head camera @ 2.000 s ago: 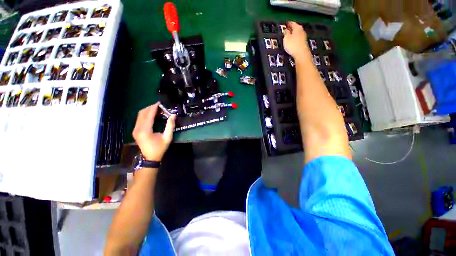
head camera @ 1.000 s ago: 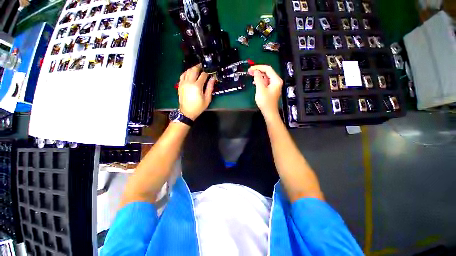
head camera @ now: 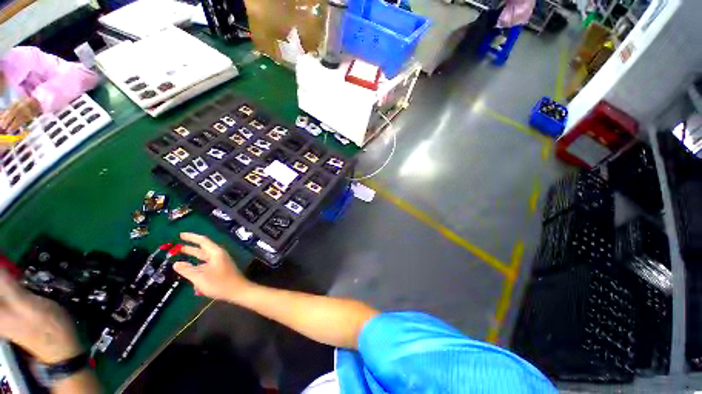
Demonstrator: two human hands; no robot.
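The black fixture (head camera: 85,285) with a pale-lettered front edge lies on the green mat at lower left. Its thin silver side levers end in small red tips (head camera: 175,249). My right hand (head camera: 209,269) is at these tips, thumb and forefinger apart, with nothing seen held. My left hand (head camera: 35,319) is blurred and cut off by the left edge, beside a partly visible red grip (head camera: 8,268); its fingertips are not visible. Loose gold and silver parts (head camera: 155,203) lie on the mat behind the fixture.
A stacked black parts tray (head camera: 250,208) with a white label stands beyond my right hand. White trays (head camera: 165,65) lie farther back. Another person's pink sleeve (head camera: 50,77) and hand are at upper left. A white box (head camera: 335,96) and blue crate (head camera: 381,35) stand behind the tray.
The view has swung right, showing more floor. My right hand stays near the side levers' red tips. My left hand has left the fixture's front and is now beside the red grip.
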